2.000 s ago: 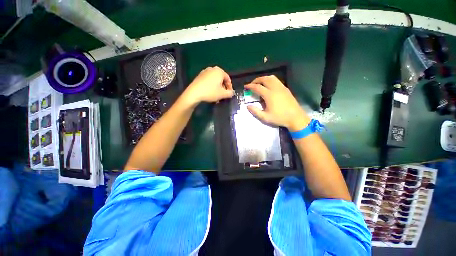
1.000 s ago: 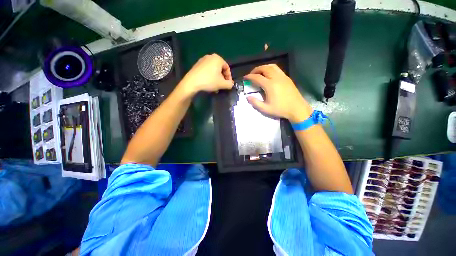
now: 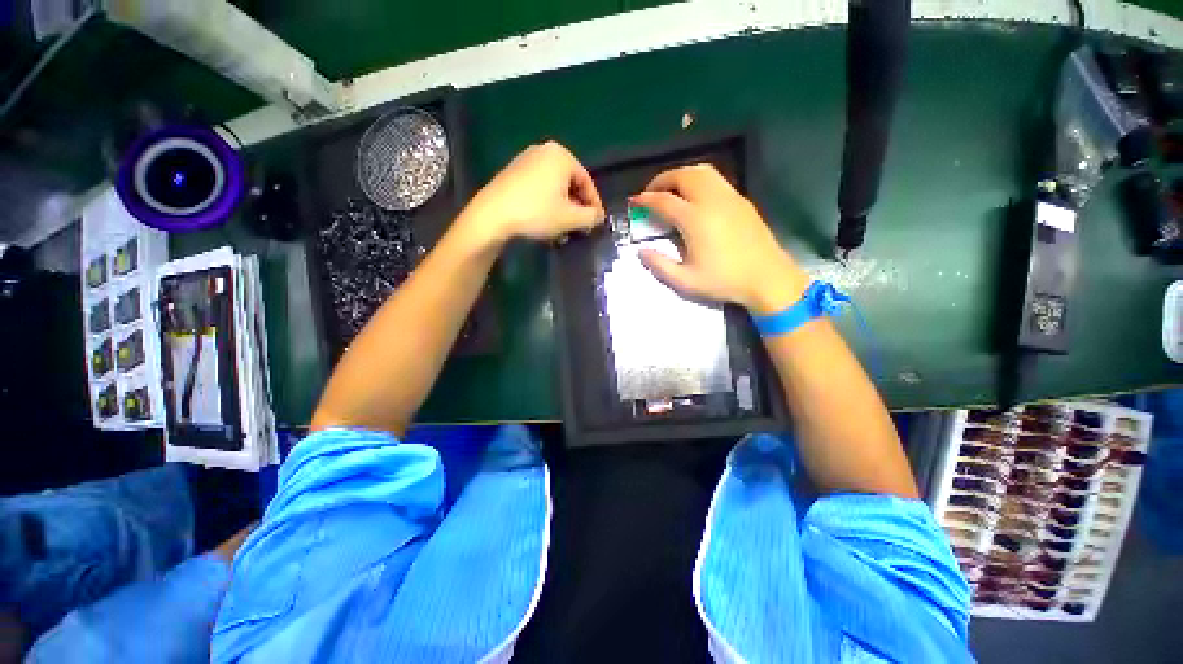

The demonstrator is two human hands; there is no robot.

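An open tablet (image 3: 664, 340) with a silver-white middle lies in a black carrying tray (image 3: 581, 389) at the bench's front edge. My left hand (image 3: 542, 195) is at the tablet's upper left corner, thumb and fingertips pinched together; whether a small part is between them cannot be told. My right hand (image 3: 714, 247), with a blue wrist strap (image 3: 794, 311), rests over the tablet's top end. Its thumb and fingers are apart near a small green piece of the board (image 3: 640, 221). The hand hides part of the board.
Left: parts tray (image 3: 467, 324) with dark small parts (image 3: 366, 266) and screw dish (image 3: 404, 158), purple-rimmed device (image 3: 179, 178), instruction sheets (image 3: 201, 357). Right: hanging electric screwdriver (image 3: 873, 123), grey-black box (image 3: 1048, 279), zip bag (image 3: 1090, 123), partitioned parts tray (image 3: 1038, 506). Another person's sleeve (image 3: 123, 571) is lower left.
Both hands stay at the tablet's top end with only slight finger shifts. The view has shifted slightly. Another person's sleeve and arm have come further in at lower left.
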